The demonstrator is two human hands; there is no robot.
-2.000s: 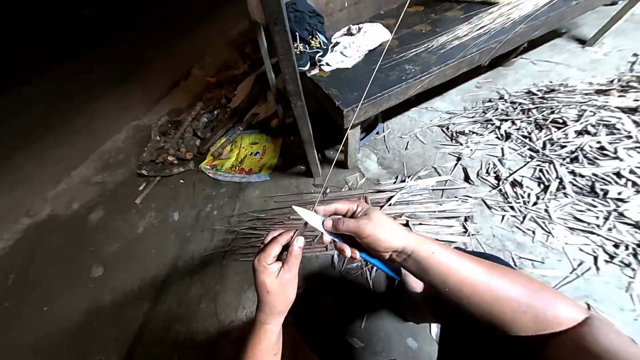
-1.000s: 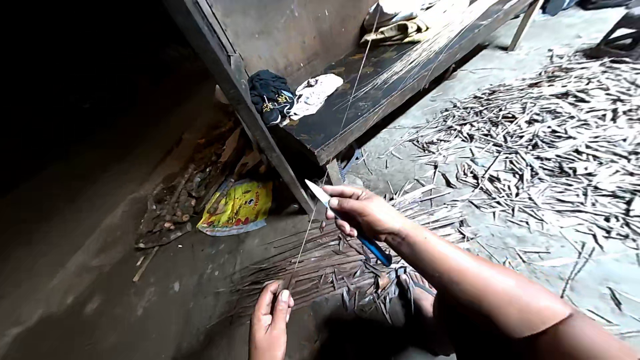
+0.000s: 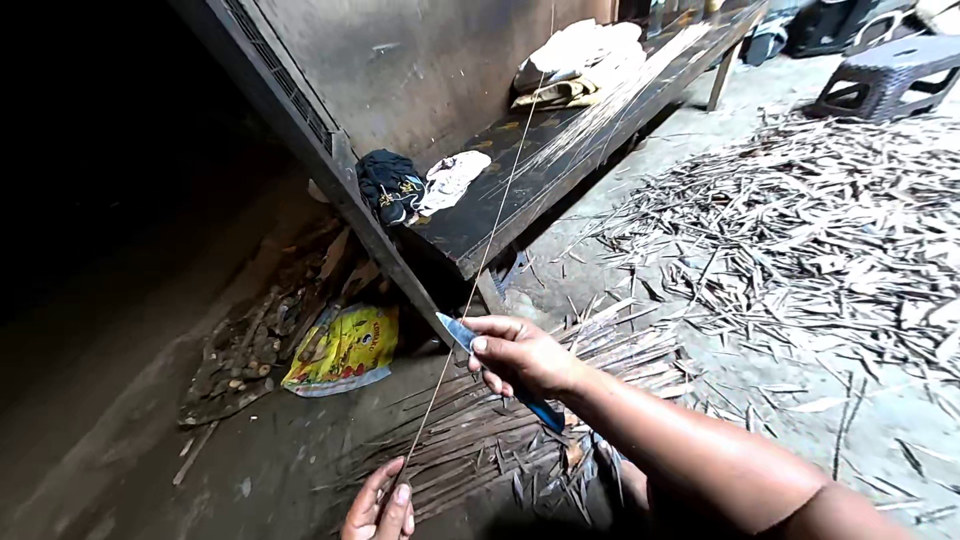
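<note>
My right hand (image 3: 517, 356) is closed around a blue-handled knife (image 3: 457, 332), its blade pointing up and left. The blade lies against a long thin plant strip (image 3: 495, 225), which rises past the bench toward the top of the view. Between thumb and fingers, my left hand (image 3: 382, 502) pinches the strip's lower end at the bottom of the view. Below the knife, a layer of dry brown strips (image 3: 465, 427) covers part of the floor.
A dark low bench (image 3: 480, 217) bears pale thin strips (image 3: 622, 90) and cloths (image 3: 454, 180). Leaf scraps (image 3: 810, 225) lie in a wide heap at right, near a plastic stool (image 3: 889, 79). At left are a yellow printed sack (image 3: 349, 349), a pile of wood pieces (image 3: 247, 360) and a slanting post (image 3: 375, 232).
My hands have moved apart along the strip, the left one down and away from the knife. The view has shifted, showing more of the bench and the stool.
</note>
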